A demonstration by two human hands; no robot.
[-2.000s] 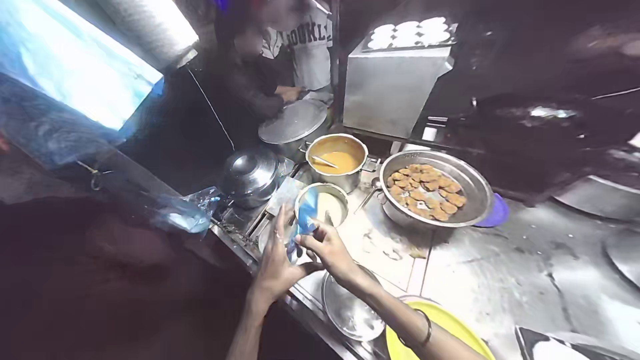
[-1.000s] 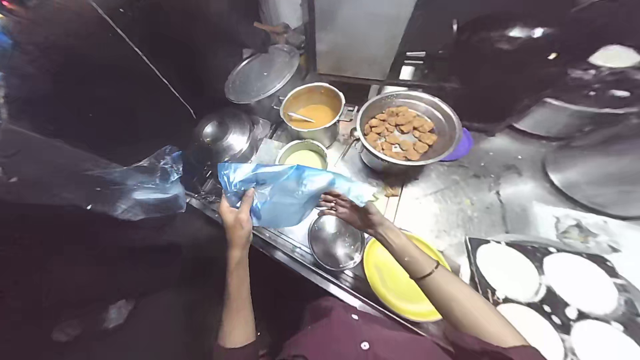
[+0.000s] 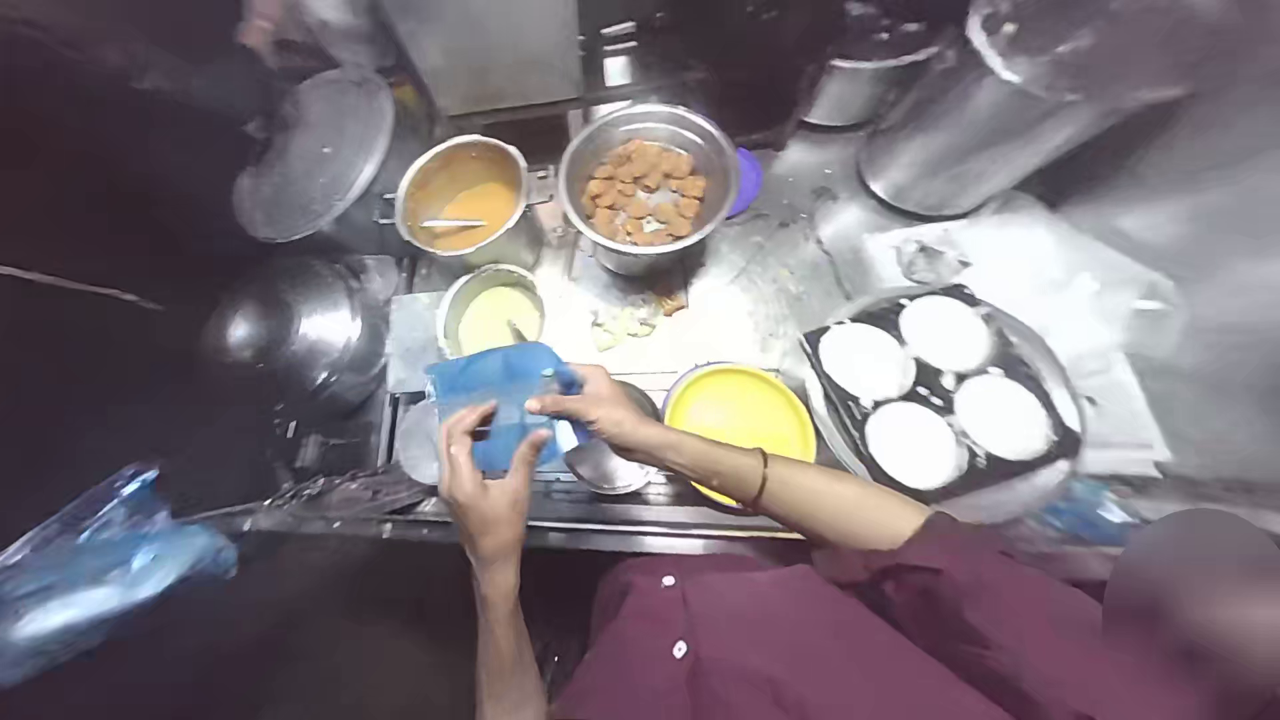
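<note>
A translucent blue plastic bag [image 3: 500,375] is between my hands over the counter's front edge. My left hand [image 3: 488,480] is under and against its lower part, thumb and fingers curved around it. My right hand [image 3: 590,405] pinches the bag's right side. Just behind the bag stands a steel pot of pale yellow-green sauce [image 3: 492,315] with a spoon in it. A larger pot of orange gravy [image 3: 465,195], with a ladle in it, is farther back. Right of that, a steel basin [image 3: 650,245] holds browned fried pieces. A steel bowl [image 3: 610,468] is partly hidden under my right hand.
A yellow plate [image 3: 745,410] lies right of my right hand. Farther right, a dark cloth-lined tray [image 3: 940,478] holds several round white cakes. Lidded steel vessels [image 3: 295,325] stand at left, and a large steel cylinder [image 3: 930,160] at back right. Another blue plastic bag [image 3: 120,570] hangs lower left.
The blue bag, stretched wide between my hands one second ago, is now gathered smaller, with my hands closer together. The view has shifted right, showing more of the tray of white cakes.
</note>
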